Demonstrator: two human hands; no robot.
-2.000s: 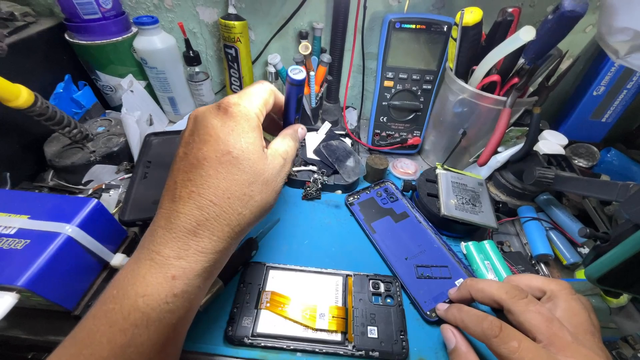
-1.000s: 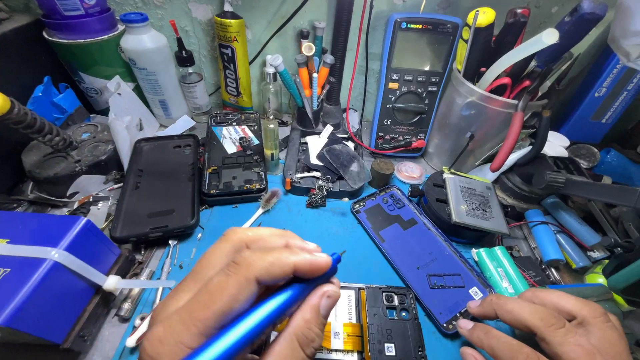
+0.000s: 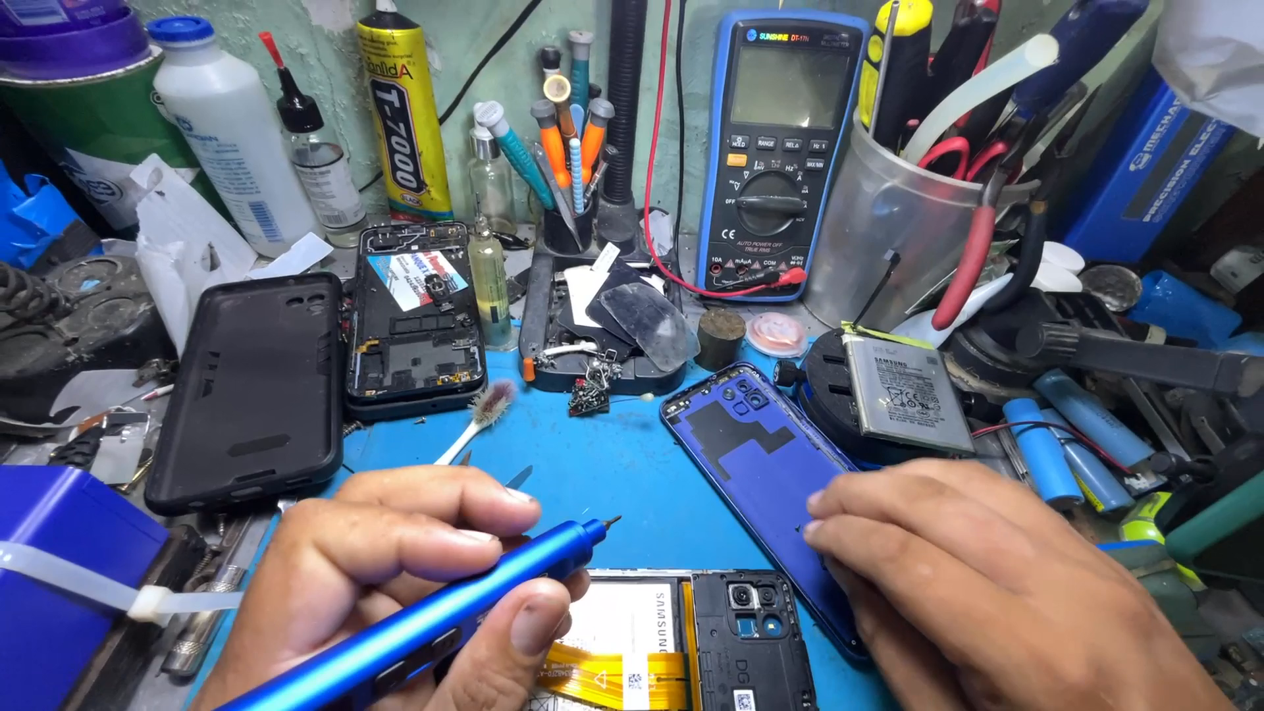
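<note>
A blue metal pen-style screwdriver [image 3: 434, 617] lies in my left hand [image 3: 395, 583], its thin bit pointing up and right above an opened smartphone [image 3: 746, 632]. That phone shows a white battery [image 3: 632, 607], an orange flex cable [image 3: 622, 671] and a black camera section. My right hand [image 3: 997, 583] rests over the lower part of a blue phone back cover [image 3: 731, 444], its fingertips at the cover's inner face; what the hidden fingers do cannot be told.
Left are a black phone case [image 3: 252, 395], another opened phone [image 3: 415, 336] and a toothbrush [image 3: 484, 415]. Behind stand a multimeter [image 3: 780, 158], a glue tube [image 3: 405, 118] and a tool cup [image 3: 889, 227]. A loose battery [image 3: 904, 390] sits right, near blue cells [image 3: 1042, 454].
My left hand has come down from the back of the bench and now holds the blue screwdriver. My right hand has moved up along the back cover.
</note>
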